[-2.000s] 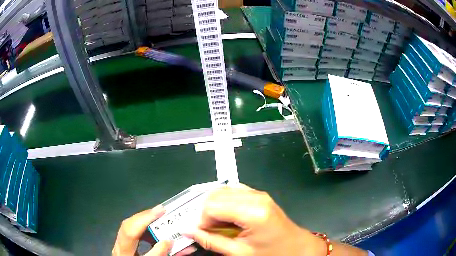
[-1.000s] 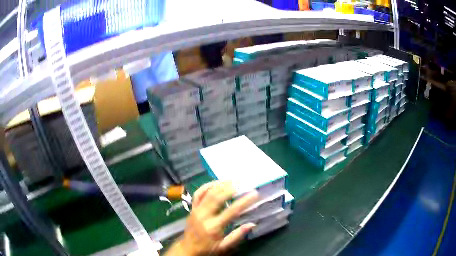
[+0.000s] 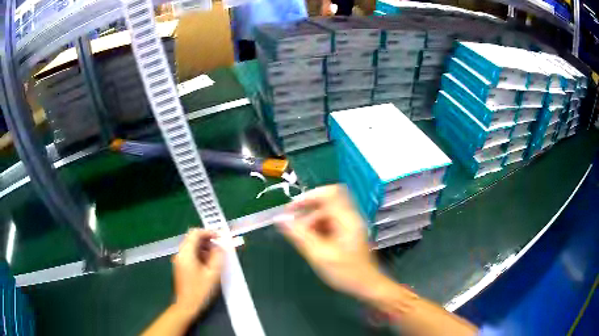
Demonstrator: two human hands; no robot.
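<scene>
The long white label strip [image 3: 177, 131] hangs across the bench, with black-barred labels above and plain backing below. My left hand [image 3: 197, 266] is at the strip's left edge, thumb and finger closed on it beside a short pale tape piece. My right hand [image 3: 335, 239] is blurred, right of the strip and in front of the near stack. Its fingertips are drawn together; whether they hold a label cannot be told. A stack of white-topped teal product boxes [image 3: 391, 141] stands at centre right, its printed white ends facing the front.
Teal and white box columns [image 3: 506, 108] stand at right, with greyer columns [image 3: 295, 85] behind. A dark rod with orange ends [image 3: 217, 159] lies behind the bench rail [image 3: 154, 249]. A grey post [image 3: 49, 170] stands at left. A person's blue clothing [image 3: 269, 20] shows at the back.
The product box earlier in my hands is no longer in them. The near stack is taller than two seconds ago. Both hands are now near the strip; the view has turned right.
</scene>
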